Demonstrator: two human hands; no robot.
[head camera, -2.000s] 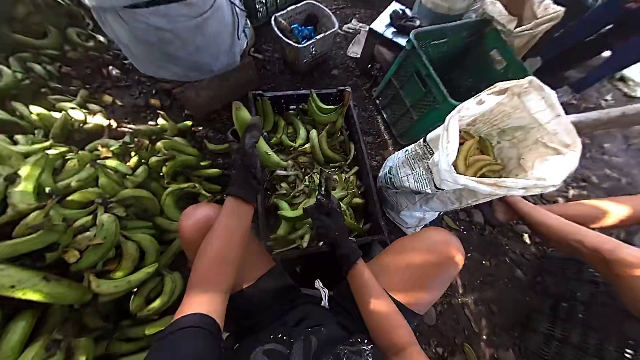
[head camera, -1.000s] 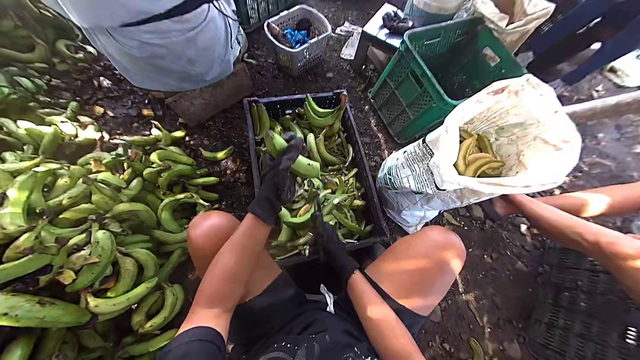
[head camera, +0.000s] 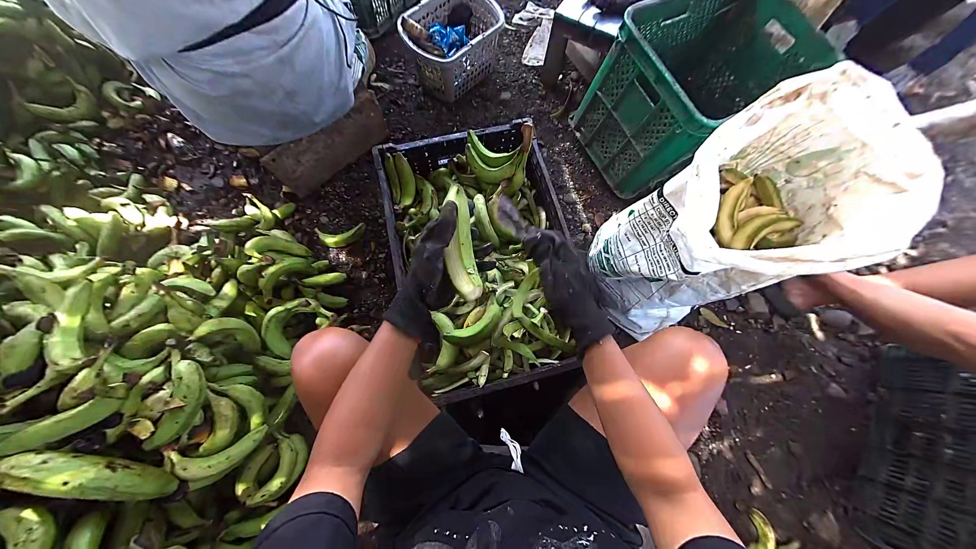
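Black gloves cover both my hands. My left hand (head camera: 432, 263) grips a green plantain (head camera: 460, 252) whose peel is partly off, its paler side showing, above a black plastic crate (head camera: 396, 263). To the right of it, my right hand (head camera: 550, 263) is curled over the same crate; whether a tool or a piece of peel is in its fingers cannot be told. Green peels (head camera: 476, 328) and whole plantains (head camera: 492, 164) fill the crate, which stands between my knees.
A heap of green plantains (head camera: 183, 404) lies at left. At right stand a white sack (head camera: 831, 183) with peeled plantains (head camera: 751, 213), a green crate (head camera: 633, 114) and a person's arms (head camera: 900, 305). A pale basket (head camera: 450, 76) and a person in pale clothing (head camera: 244, 76) are beyond.
The plantain in my left hand now shows a paler, peeled side. My right hand has moved up and outward from the middle of the crate.
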